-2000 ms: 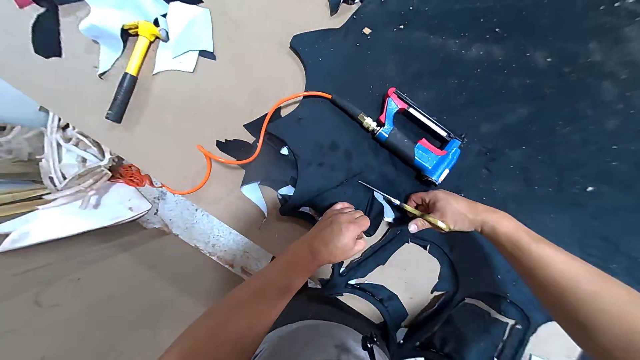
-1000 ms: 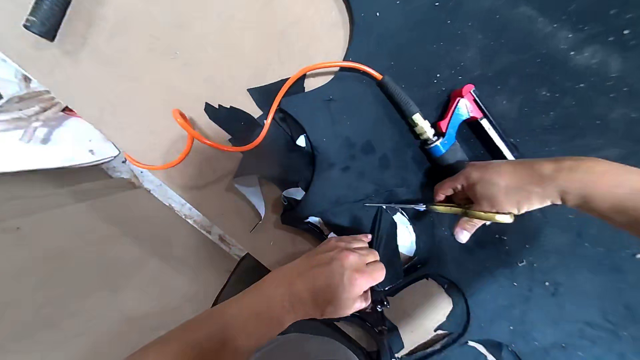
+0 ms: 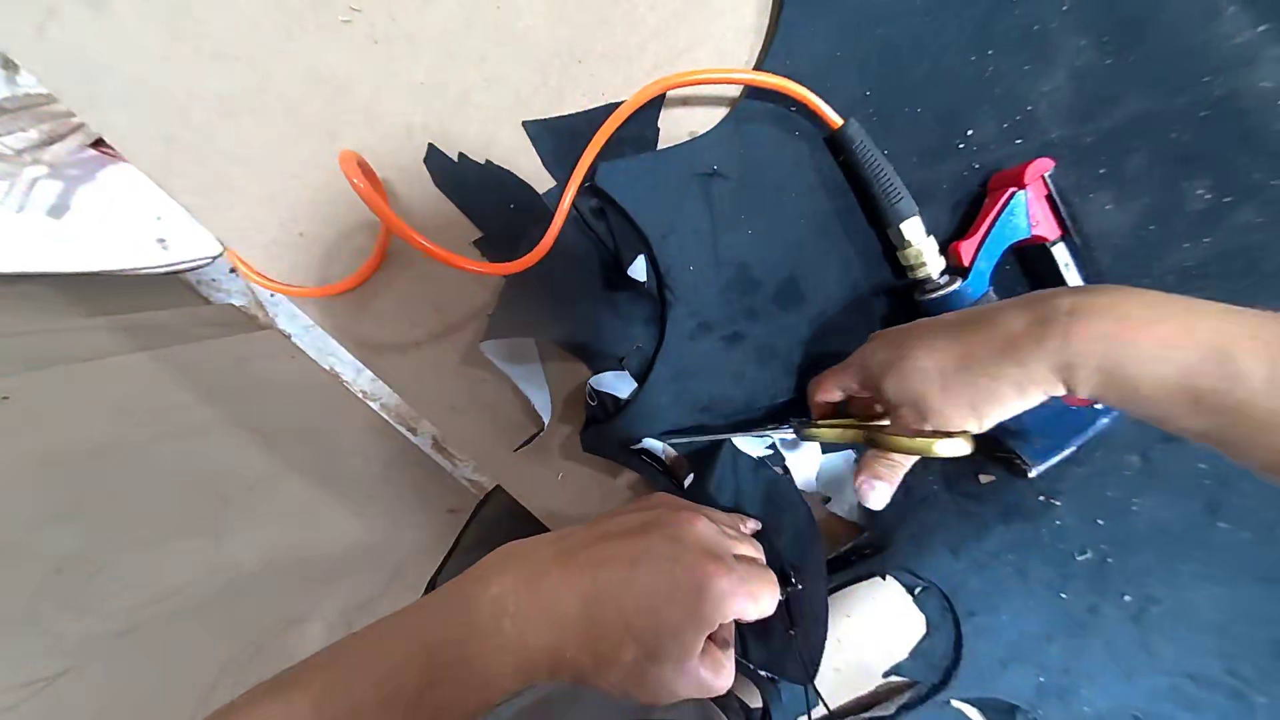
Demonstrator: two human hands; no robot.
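Note:
My right hand is closed on the yellow handles of a pair of scissors, whose blades point left along the black fabric. Pinched in my left hand is a dark flap of that fabric, just below the blades. White scraps show through cut gaps near the scissors. Partly behind my right hand and forearm lies a blue and red pneumatic stapler, joined to an orange air hose.
Brown board lies under the fabric. A pale, worn strip runs diagonally at the left, beside a white-topped piece. Black fabric scraps lie under the hose. A black sheet spreads over the right side.
The view has moved closer to the work. The scissor blades have shifted left along the fabric, and the flap in my left hand is folded down farther.

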